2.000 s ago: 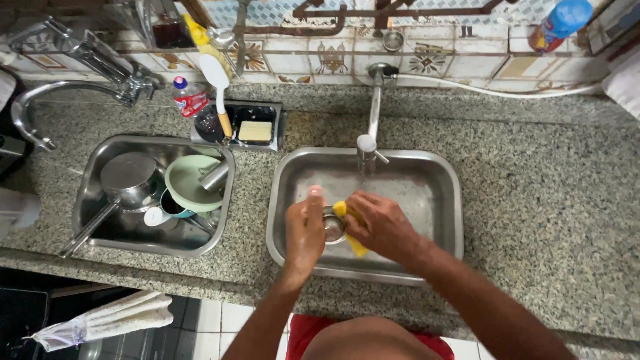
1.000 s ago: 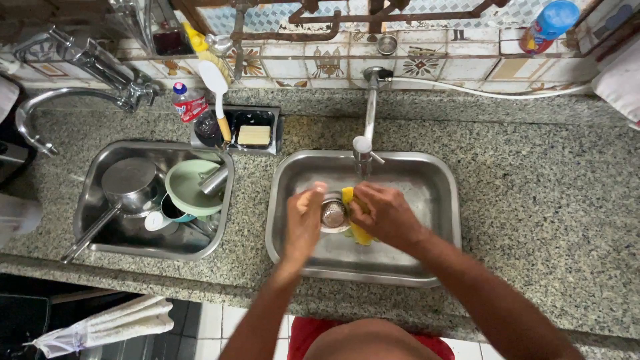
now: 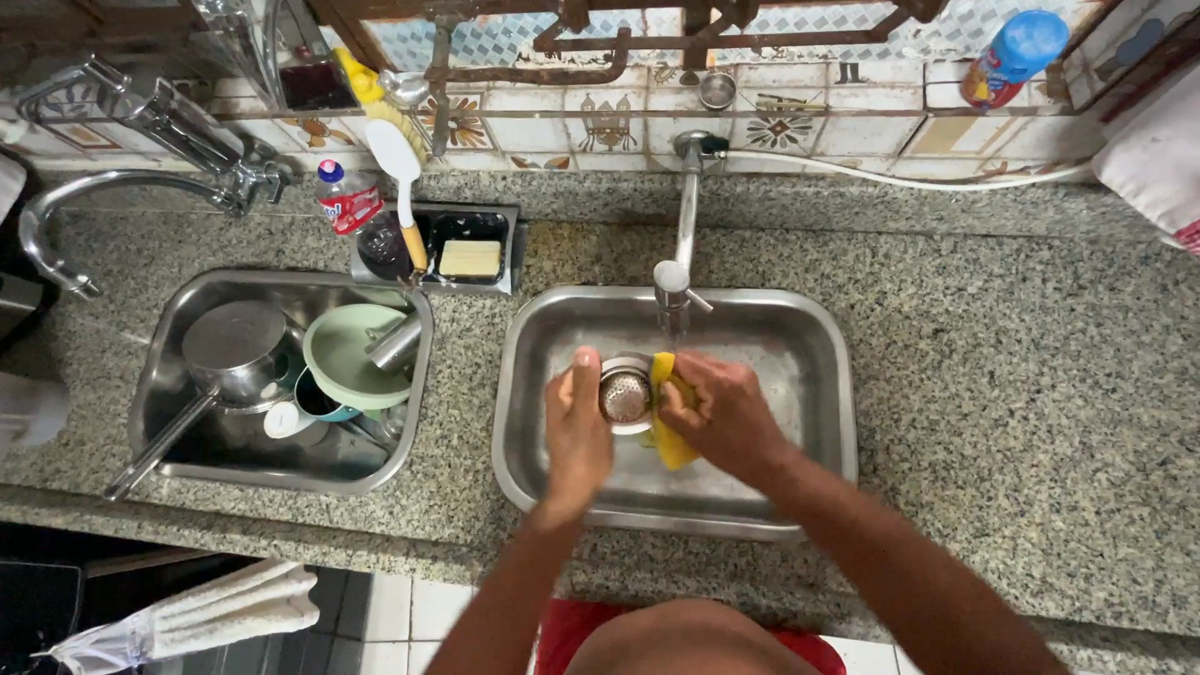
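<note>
Over the right steel sink [image 3: 839,403], my right hand [image 3: 722,403] grips a yellow sponge or cloth [image 3: 673,441]. My left hand [image 3: 578,422] is upright just left of the round perforated drain strainer [image 3: 625,396]; whether its fingers hold anything is hidden. The strainer shows between both hands, and I cannot tell if it is in the drain or lifted. The faucet [image 3: 673,281] reaches over the sink just beyond my hands.
The left sink [image 3: 155,375] holds a steel saucepan [image 3: 234,342], a pale green bowl [image 3: 349,356] and a cup. Behind it stand a soap tray [image 3: 511,248], a white brush [image 3: 396,155] and a plastic bottle [image 3: 349,202]. A blue-lidded container [image 3: 1017,56] is at the back right.
Two seconds ago my hands were close together around the strainer area with the yellow item between them. They have since moved apart, and the strainer shows more fully.
</note>
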